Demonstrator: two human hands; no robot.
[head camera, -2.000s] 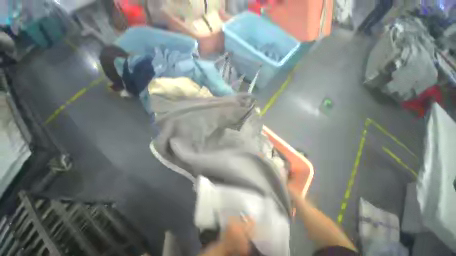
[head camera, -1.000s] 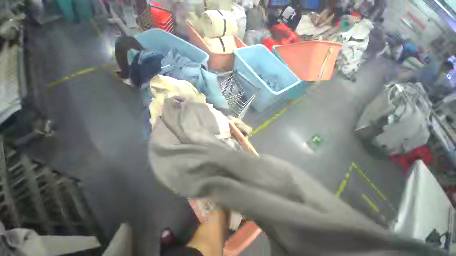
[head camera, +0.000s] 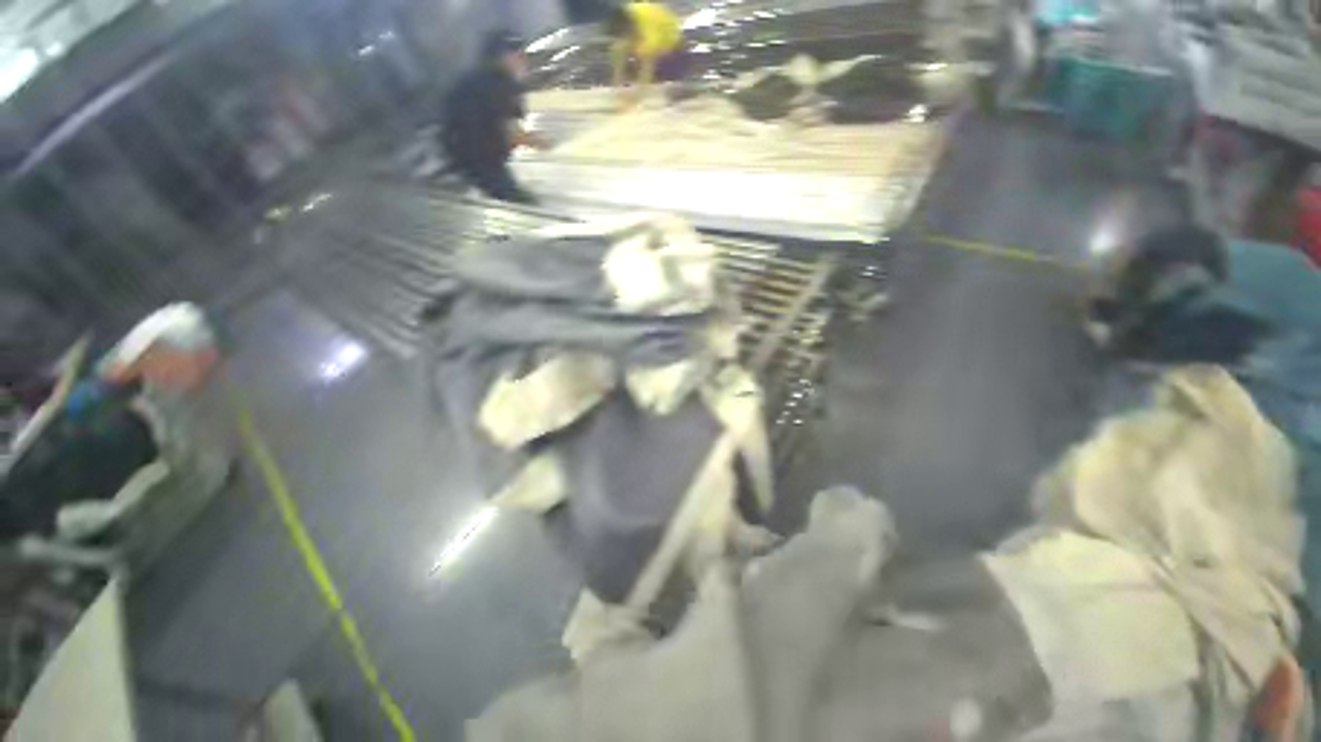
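Note:
A large grey-beige fabric piece (head camera: 811, 616) spreads across the bottom of the view, close to me and blurred. Behind it, a heap of dark grey fabric (head camera: 543, 312) with cream fabric pieces (head camera: 543, 399) lies on the end of a slatted metal table (head camera: 790, 297) and hangs over its edge. Cream fabric (head camera: 1159, 507) is heaped at the right, above a sliver of an orange bin (head camera: 1278, 703). Neither of my hands can be made out; the fabric and the bottom edge may hide them.
Two people, one in dark clothes (head camera: 485, 123) and one in a yellow top (head camera: 648, 36), are at the far table (head camera: 753, 181) with pale strips. Another person in a white cap (head camera: 171, 331) is at left. Dark and blue fabric (head camera: 1282, 312) lies at right. A yellow line (head camera: 297, 529) crosses the floor.
The view has swung left, bringing the slatted table and its heap to the middle. The cream fabric and bins have shifted right. My hand seen at the bottom before no longer shows.

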